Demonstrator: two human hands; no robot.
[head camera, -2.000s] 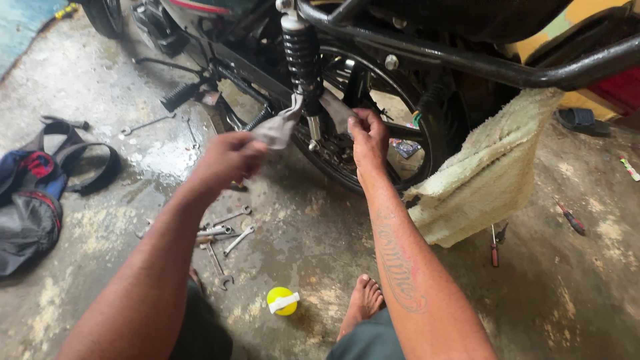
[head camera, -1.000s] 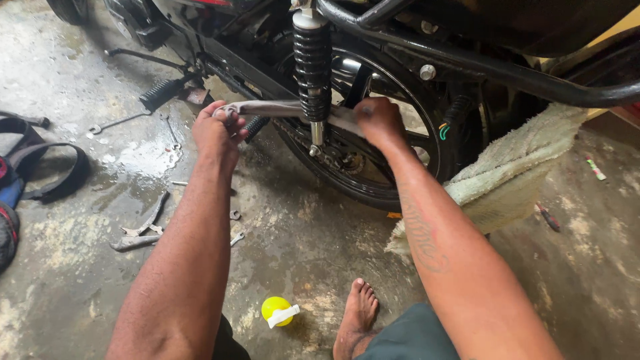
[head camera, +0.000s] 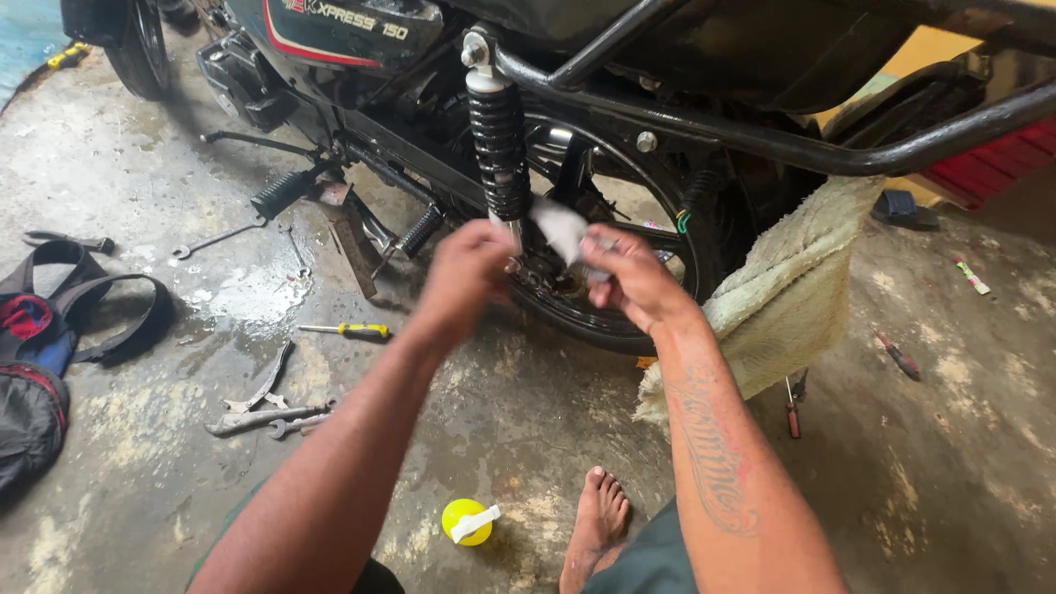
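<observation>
A grey-white cloth (head camera: 561, 229) passes behind the lower end of the motorcycle's rear shock absorber (head camera: 500, 153), blurred by motion. My right hand (head camera: 631, 272) grips its end to the right of the shock. On the other side, my left hand (head camera: 474, 260) is closed on the cloth's other end, which is mostly hidden by the fingers. Behind both hands are the black rear wheel (head camera: 610, 330) and the chain. A pale towel (head camera: 775, 305) hangs from the black tubular rail (head camera: 742, 132) at the right.
Pliers (head camera: 268, 379), wrenches (head camera: 247, 419) and a yellow-handled screwdriver (head camera: 363, 331) lie on the wet concrete floor at left, near a dark bag (head camera: 33, 412). A yellow bottle (head camera: 467, 521) with a white nozzle stands by my bare foot (head camera: 602, 511). Red-handled screwdrivers (head camera: 899, 360) lie at right.
A second ago the cloth was stretched out to the left, behind the shock; my left hand has since come in close to the shock. Both hands still hold the cloth.
</observation>
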